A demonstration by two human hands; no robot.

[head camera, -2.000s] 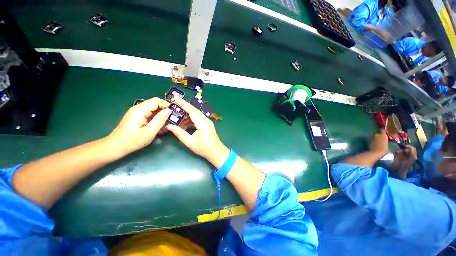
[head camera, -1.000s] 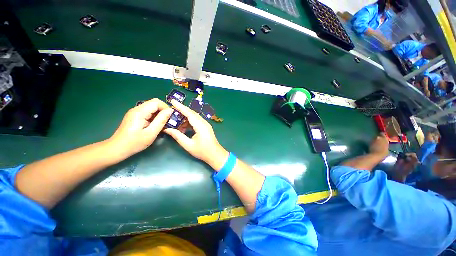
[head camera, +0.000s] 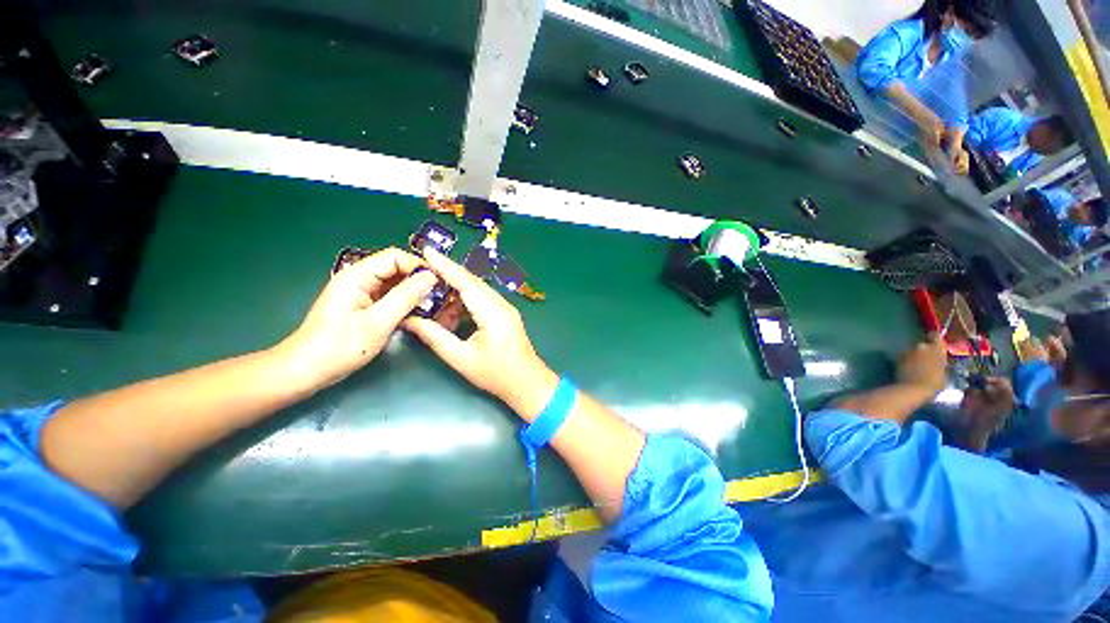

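Note:
My left hand (head camera: pixel 357 312) and my right hand (head camera: pixel 482 331) meet over the green mat, fingertips together on a small dark watch module (head camera: pixel 436 296), mostly hidden by the fingers. Another watch module (head camera: pixel 431 239) lies on the mat just beyond the fingertips. Part of a further module (head camera: pixel 351 257) shows behind my left hand. Dark flex cables (head camera: pixel 499 264) with orange tails lie to the right of it, by the foot of the metal post (head camera: pixel 497 110). A blue wrist strap (head camera: pixel 553 411) is on my right wrist.
A white rail (head camera: pixel 292 153) separates the mat from the green belt (head camera: pixel 353 73), which carries spaced modules. A black fixture (head camera: pixel 73 231) stands far left. A green-rimmed spool (head camera: pixel 730 246) and black phone-like device (head camera: pixel 772 326) with white cable stand right. A neighbouring worker's sleeve (head camera: pixel 925 487) is at the right.
The modules on the belt have shifted left. The module between my fingers is now more covered by them. My hands have barely moved.

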